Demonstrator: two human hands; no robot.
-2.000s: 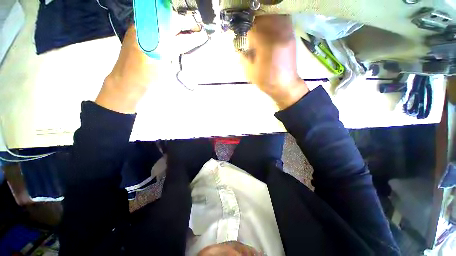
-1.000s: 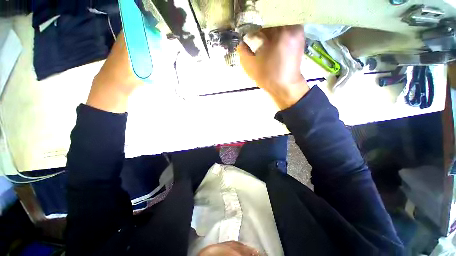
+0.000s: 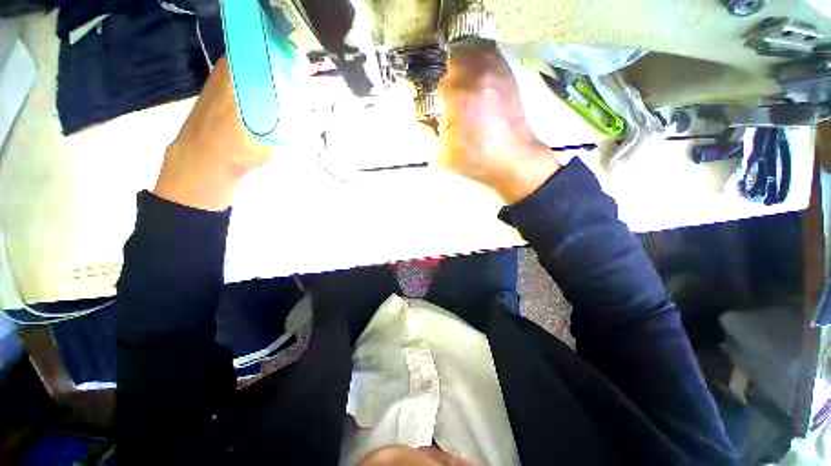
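Observation:
The cream sewing machine head (image 3: 601,25) spans the top right. Its needle area (image 3: 364,77) is brightly lit and washed out. A ridged metal knob (image 3: 426,100) sits on its front. My right hand (image 3: 483,114) is right beside the knob, fingers bent; whether it grips anything is hidden. My left hand (image 3: 214,136) lies on the table left of the needle, its fingers hidden behind the turquoise guard (image 3: 251,68) and lost in glare. A thin dark thread or cord (image 3: 323,150) curves on the pale table between my hands.
Navy fabric pieces (image 3: 128,68) lie at the upper left. Green-handled snips (image 3: 597,107) and crumpled clear plastic (image 3: 629,100) lie right of my right hand. Black-handled scissors (image 3: 765,164) lie at the table's (image 3: 364,223) right end. A navy bundle with white edging (image 3: 264,332) is below the table edge.
The view has shifted. Compared with a second ago, my right hand is slightly lower and its fingers have moved from above to beside the knob. My left hand stays beside the turquoise guard.

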